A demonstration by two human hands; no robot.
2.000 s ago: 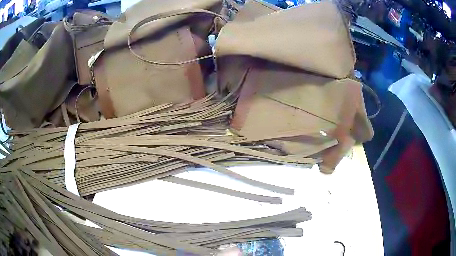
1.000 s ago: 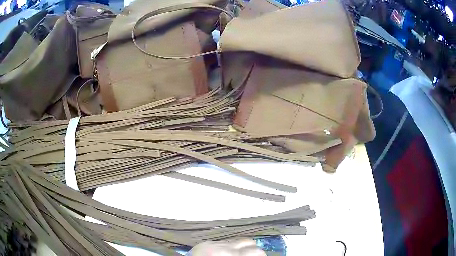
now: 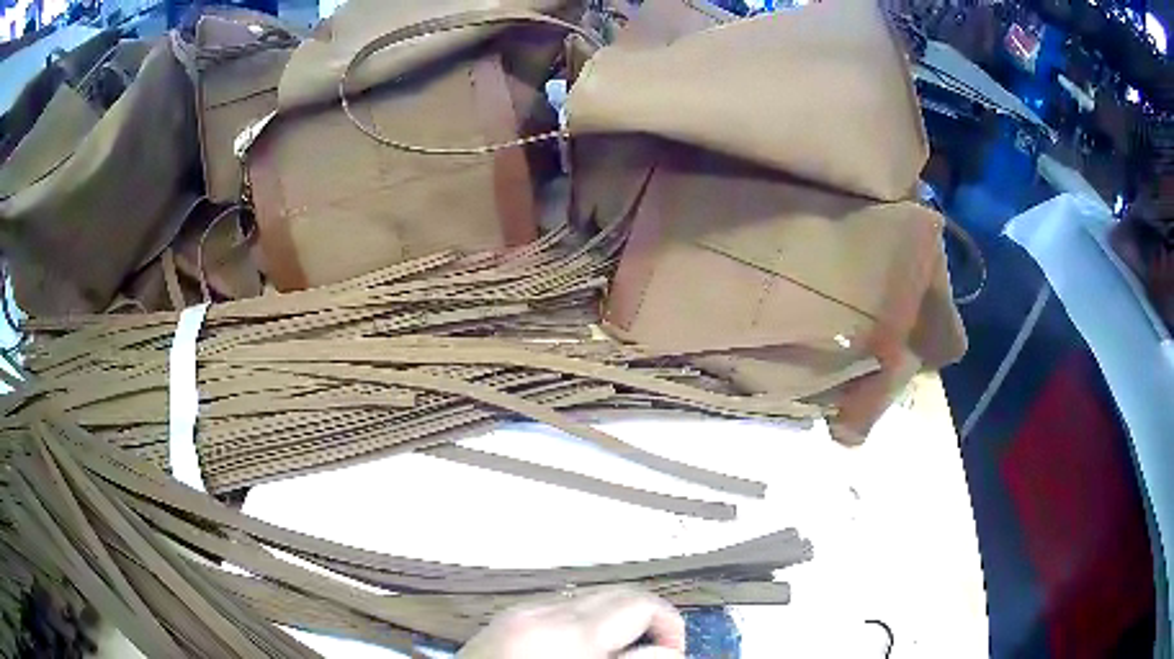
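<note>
One bare hand, which looks like my left hand [image 3: 579,628], is at the bottom edge, partly cut off. Its fingers are curled; what they hold, if anything, cannot be seen. It lies by the near loose brown straps [image 3: 515,584], whose ends point right. A shiny grey-blue thing [image 3: 712,633], unclear, shows right beside the fingers. A thick strap bundle [image 3: 335,418] lies behind, with a white band [image 3: 186,399] crosswise around it. More straps fan out at lower left. My right hand is not in view.
Brown handbag bodies [image 3: 760,277] are heaped behind the bundle. A white sheet [image 3: 850,554] lies under the straps, with a small dark curved scrap [image 3: 881,636] at lower right. Another white-covered table [image 3: 1094,309] stands right, with red beneath. A dark blurred patch is at lower left.
The hand has come further up into view at the bottom edge and now covers part of the grey-blue thing. The view has shifted slightly; the straps otherwise look the same.
</note>
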